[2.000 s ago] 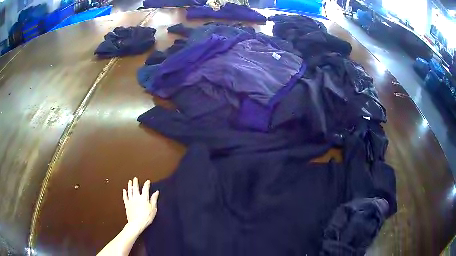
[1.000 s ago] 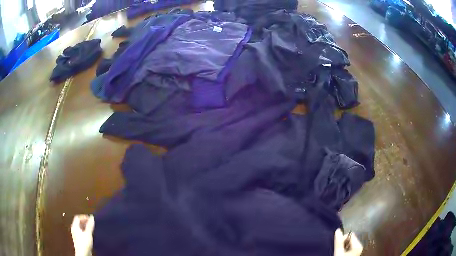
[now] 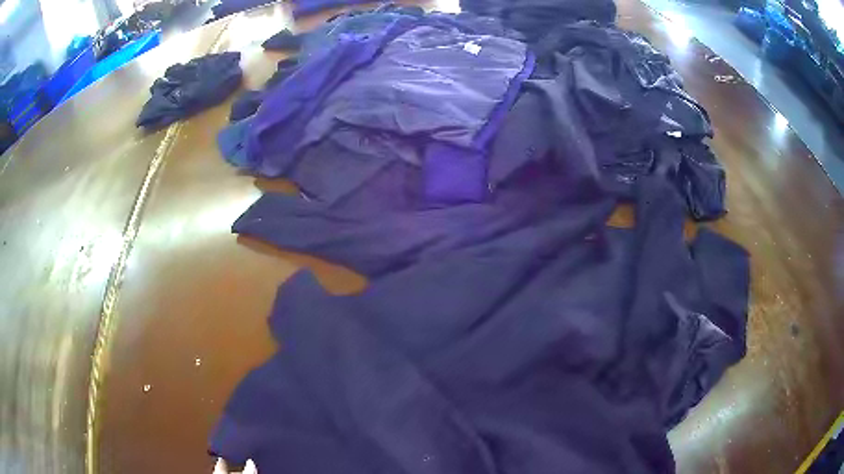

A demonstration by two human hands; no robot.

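A dark navy-to-purple garment (image 3: 416, 370) lies spread in front of me and runs off the bottom edge of the picture. One sleeve-like part (image 3: 310, 310) sticks out at its left. Only the fingertips of my left hand (image 3: 235, 467) show at the bottom edge, close to the garment's lower left corner. The rest of this hand is cut off, so its grip cannot be told. My right hand is not in view.
A heap of dark garments lies farther up, with a violet-blue piece (image 3: 407, 88) on top. A small dark bundle (image 3: 192, 88) lies left of it by the joint line. The glossy brown table (image 3: 185, 278) has yellow edging (image 3: 824, 446) at lower right.
Both hands have moved down; my right hand has left the picture and only left fingertips remain. The near garment is spread differently, with a fold crossing its lower part. The view has shifted.
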